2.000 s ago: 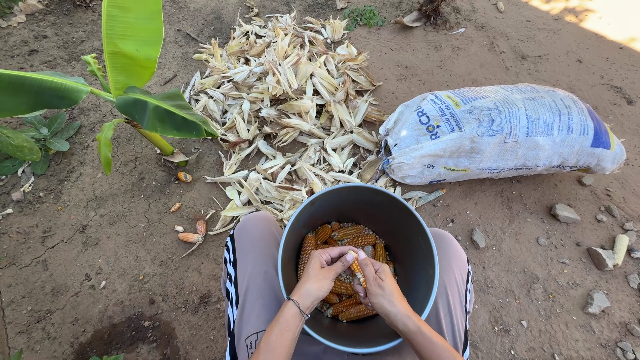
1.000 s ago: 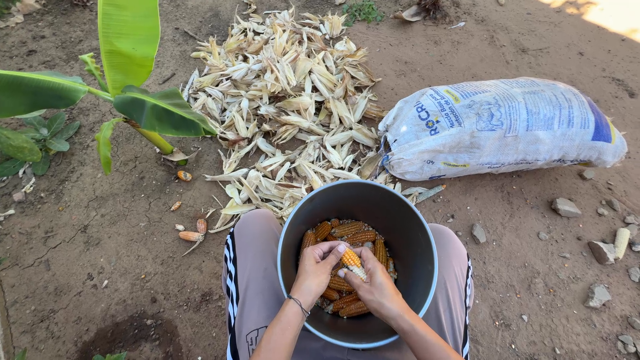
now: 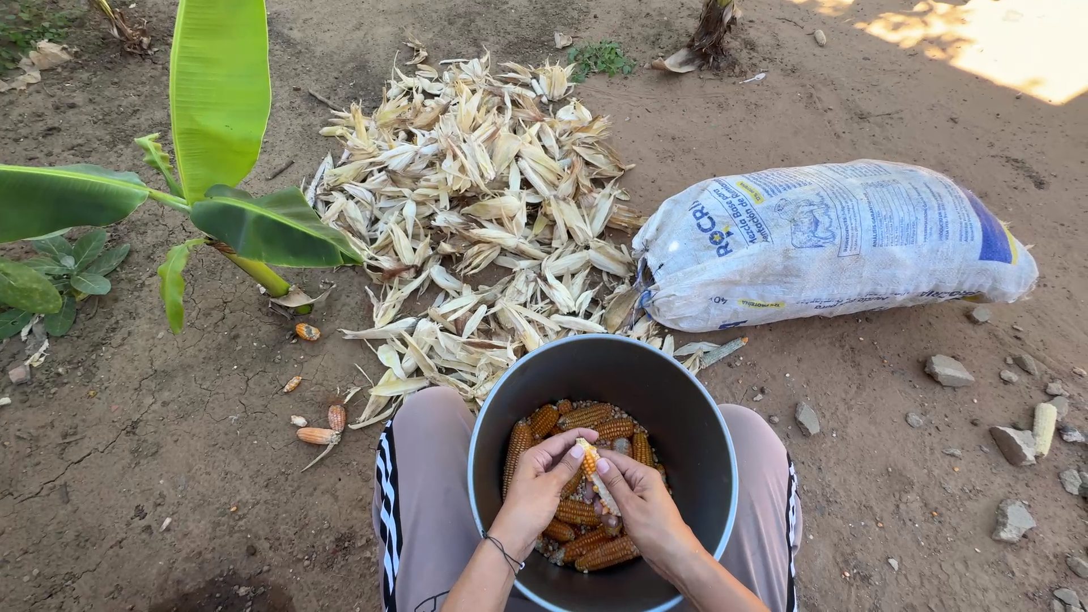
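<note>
My left hand and my right hand both hold one partly shelled corn cob over a deep dark pot. Its upper end still bears orange kernels; a paler, bare stretch shows lower down by the right fingers. The left thumb and fingers pinch the upper end, while the right thumb lies along the cob's side. Inside the pot, below the hands, lie several orange corn cobs and loose kernels. The pot stands between my knees. A thin dark bracelet is around my left wrist.
Beyond the pot lies a heap of dry corn husks. A full white woven sack with printing lies to its right. A young banana plant grows at left, with small cobs on the soil nearby. Stones and a bare cob lie at right.
The cob between my hands has turned: one second ago it showed a broad face of orange kernels, and now a pale stretch faces up. Both hands have stayed over the pot.
</note>
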